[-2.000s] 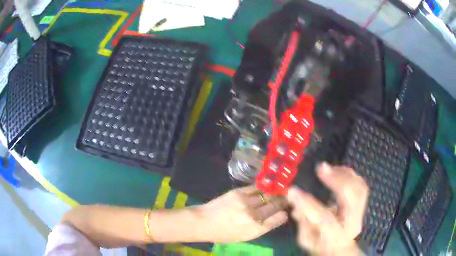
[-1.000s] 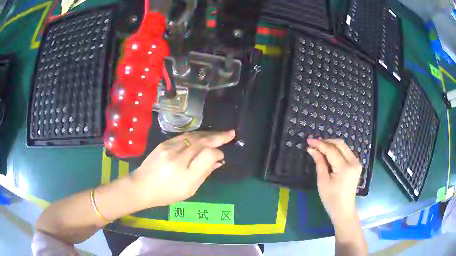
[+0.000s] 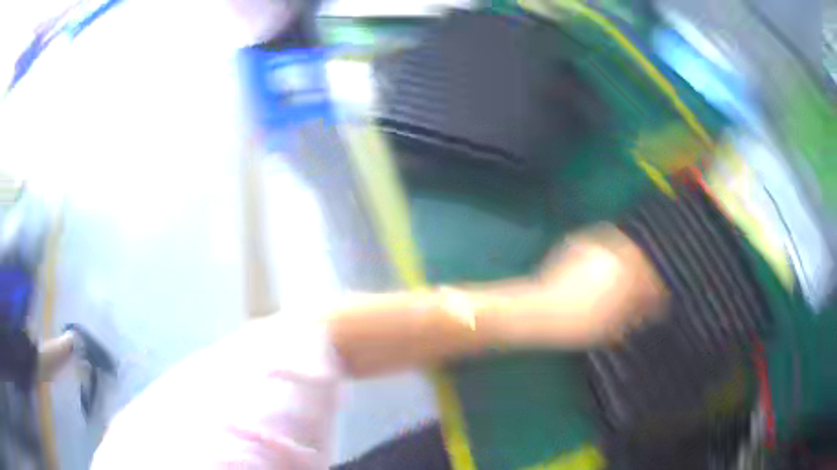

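The whole view is strongly blurred. My left hand [image 3: 601, 286], with a bracelet at the wrist, reaches in from the left, over or beside the near edge of a black pocketed tray [image 3: 702, 312] on the right. Its fingers are smeared, so I cannot tell whether it holds anything. My right hand is out of the picture. The red lever and the test fixture cannot be made out.
More black trays [image 3: 468, 87] lie at the upper middle on the green mat [image 3: 477, 225]. Yellow tape [image 3: 390, 216] runs along the bench edge. A blue object [image 3: 289, 87] is at the upper left. Another person's hand [image 3: 57, 356] shows at the far left.
The view has swung far to the left. My right hand, the red lever and the right-hand tray have left the picture. My left hand has moved from the fixture to the left-hand tray.
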